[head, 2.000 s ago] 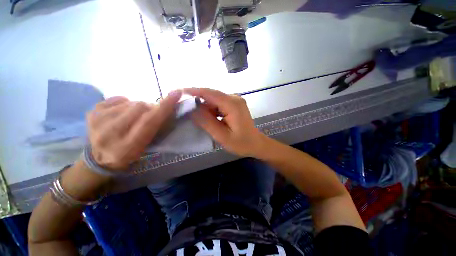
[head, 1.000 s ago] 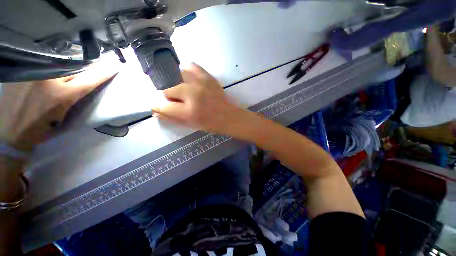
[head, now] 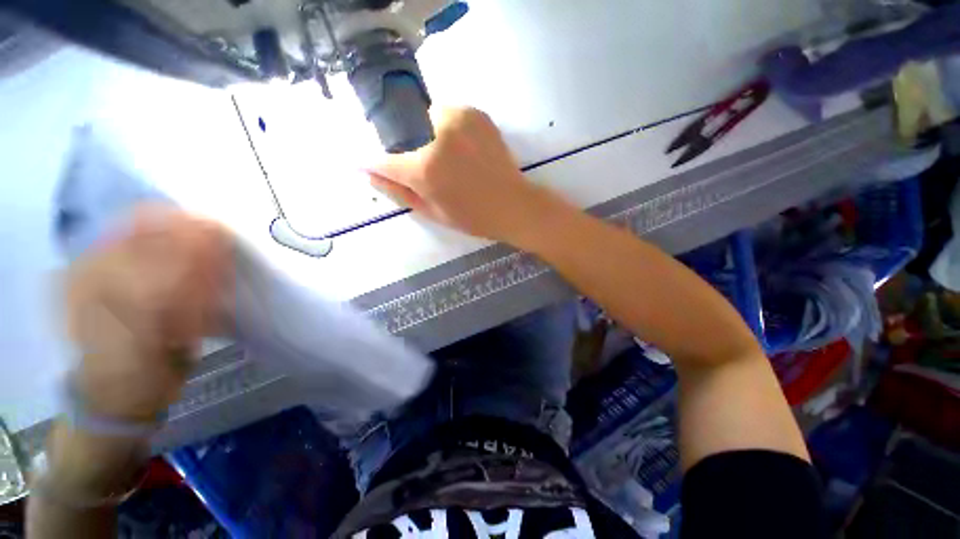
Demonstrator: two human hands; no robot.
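Note:
My left hand (head: 147, 300) is blurred and holds a grey-blue fabric piece (head: 332, 337), which trails right over the table's front edge. Another grey-blue piece (head: 95, 195) lies behind that hand at the left. My right hand (head: 458, 179) rests beside the grey cylindrical attachment (head: 398, 105), fingers bent and pointing left over the bright bed; I see no fabric in it, and whether its fingers are closed is unclear. The machine's needle area (head: 316, 53) is above, with no cloth visible under it.
Red-handled thread snips (head: 721, 121) lie right of the machine. Purple-blue fabric (head: 863, 63) lies at the far right. A printed ruler edge (head: 474, 282) runs along the table front. Blue crates (head: 747, 284) with pieces stand below the table.
My left hand has come away from the needle area toward the front left, swinging the fabric piece with it. My right hand stays beside the grey attachment. The camera view has shifted.

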